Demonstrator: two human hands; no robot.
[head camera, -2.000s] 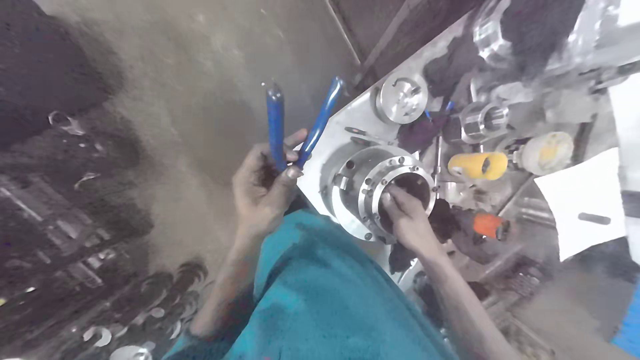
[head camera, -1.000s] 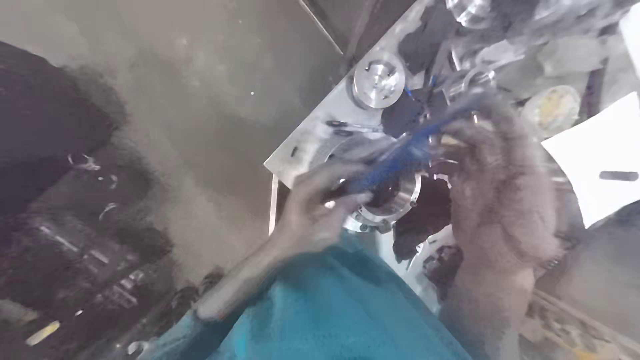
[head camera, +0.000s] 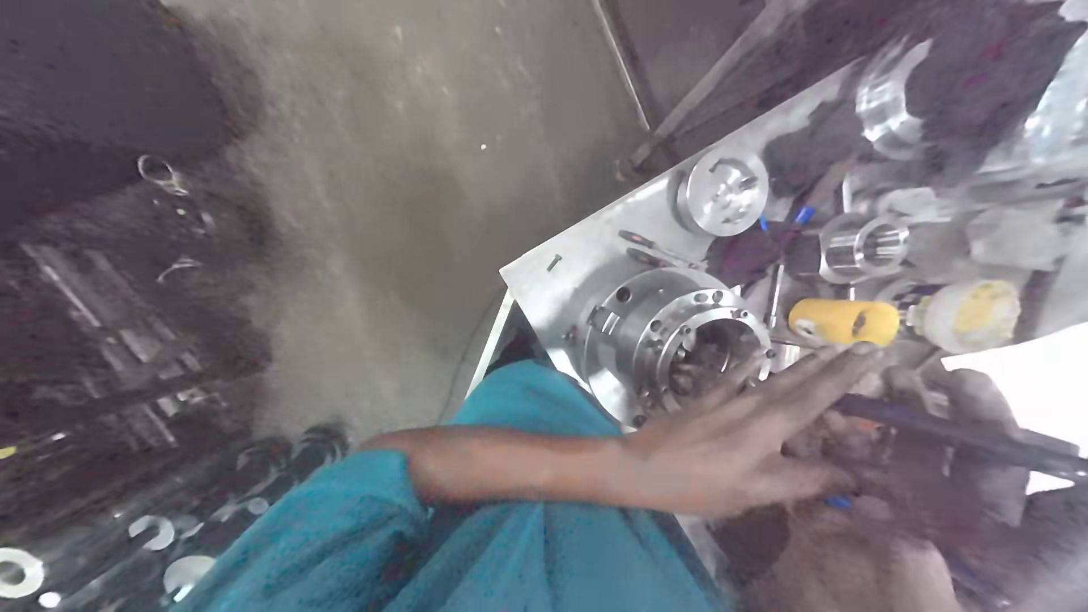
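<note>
My left hand (head camera: 739, 450) reaches across the bench, its fingers extended and apart with nothing seen in them. It lies beside the front of a round flanged steel housing (head camera: 646, 340), its fingertips close to a yellow cylinder (head camera: 843, 321). My right hand (head camera: 892, 552) is a blur at the lower right, partly hidden by my left. A long dark object (head camera: 960, 433) and a small blue piece show beside it; whether my right hand holds either is unclear. The blue-handled pliers cannot be made out whole.
On the metal bench top (head camera: 544, 285) lie a small screw (head camera: 555, 263), two slim hand tools (head camera: 654, 255) and a round machined disc (head camera: 724, 192). Beyond the housing stand a steel ring part (head camera: 863, 246) and a yellow-topped container (head camera: 973, 316). Metal pieces lie at the far left.
My left hand, earlier on the blue-handled pliers left of the housing, has moved right and now shows no pliers. My right hand has left the housing's bore for the lower right.
</note>
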